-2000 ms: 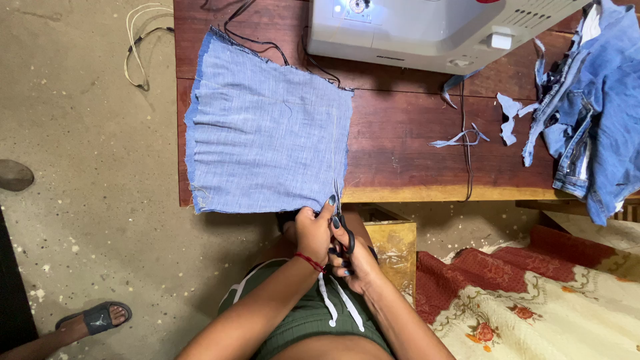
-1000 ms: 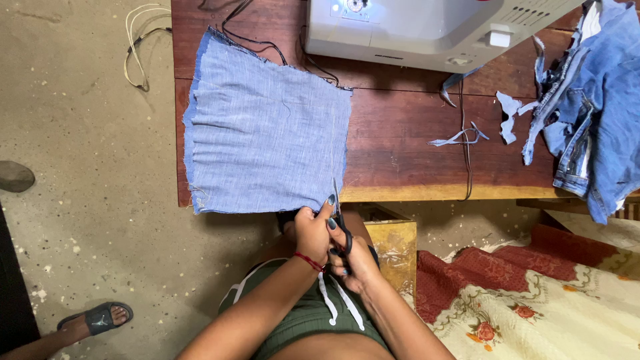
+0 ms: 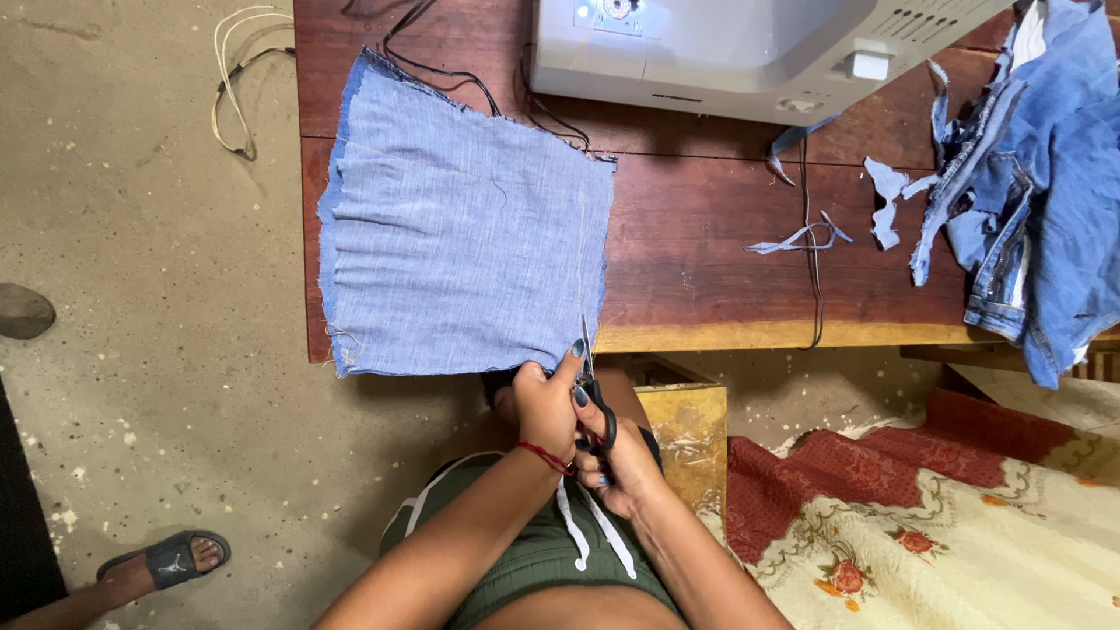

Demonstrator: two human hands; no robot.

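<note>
A light blue piece of denim fabric [image 3: 464, 236], with raw, frayed edges and a darker layer showing at the left, lies on the wooden table [image 3: 700, 289]. My left hand [image 3: 547, 402] pinches its near edge close to the right corner. In my right hand [image 3: 617, 455] is a pair of black-handled scissors [image 3: 598, 411], whose blades point away from me at the fabric's right side. One blade shows on top of the cloth; the other is mostly hidden. A faint line runs along that side of the fabric.
A white sewing machine [image 3: 752, 61] stands at the back of the table. Denim scraps [image 3: 885, 201] and a heap of cut jeans [image 3: 1067, 175] lie to the right. Black cords [image 3: 814, 262] cross the tabletop. Another person's sandaled foot [image 3: 179, 560] is on the floor at lower left.
</note>
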